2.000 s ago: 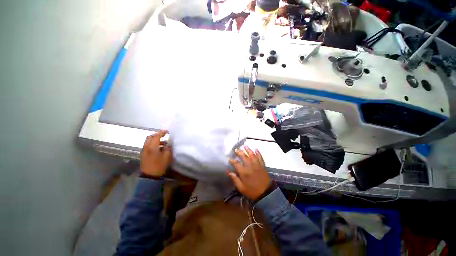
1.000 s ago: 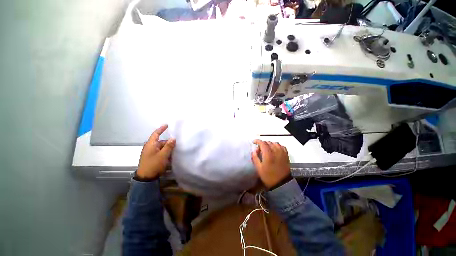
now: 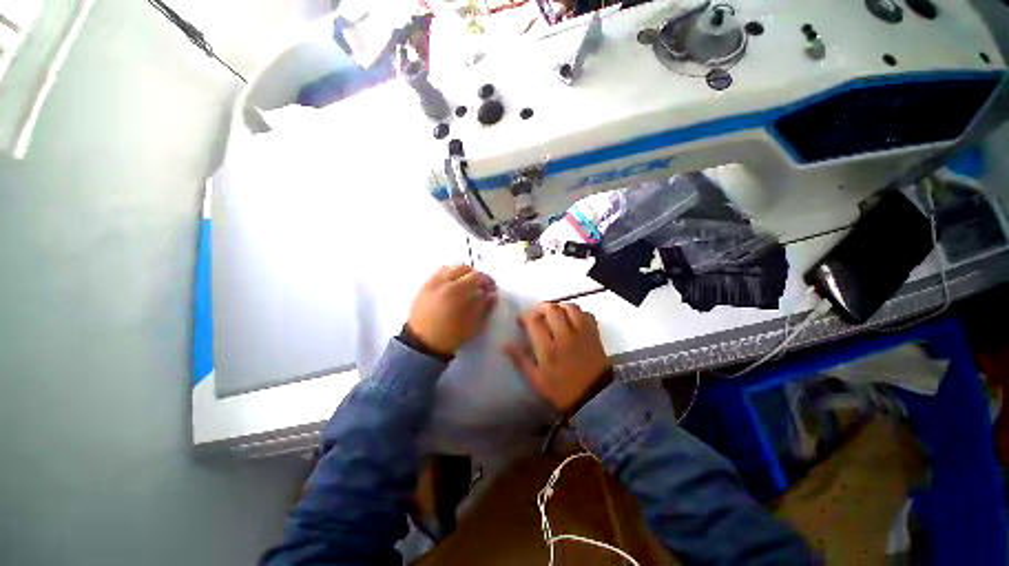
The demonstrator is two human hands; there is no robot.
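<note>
A light grey fabric piece [image 3: 481, 381] lies over the table's front edge and hangs towards the lap; its far part is washed out by the lamp. My left hand [image 3: 451, 310] is on the fabric just in front of the needle area, fingers bent and close together. My right hand [image 3: 562, 352] is on the fabric's right side, fingers curled. Both hands hold the fabric; the fingertip grip is partly hidden. The white sewing machine [image 3: 686, 122] stands beyond, its presser foot area [image 3: 520, 245] just past my hands.
Black ribbed pieces [image 3: 730, 271] lie under clear plastic right of the needle. A black phone-like block [image 3: 874, 257] with a white cable is at the table edge. A blue bin [image 3: 763, 437] with scraps stands below right. A white cord [image 3: 544, 498] hangs over the lap.
My left hand has moved right and forward, close to the needle area and my right hand. The fabric, spread wide before, is now gathered between the hands. The view has shifted and tilted.
</note>
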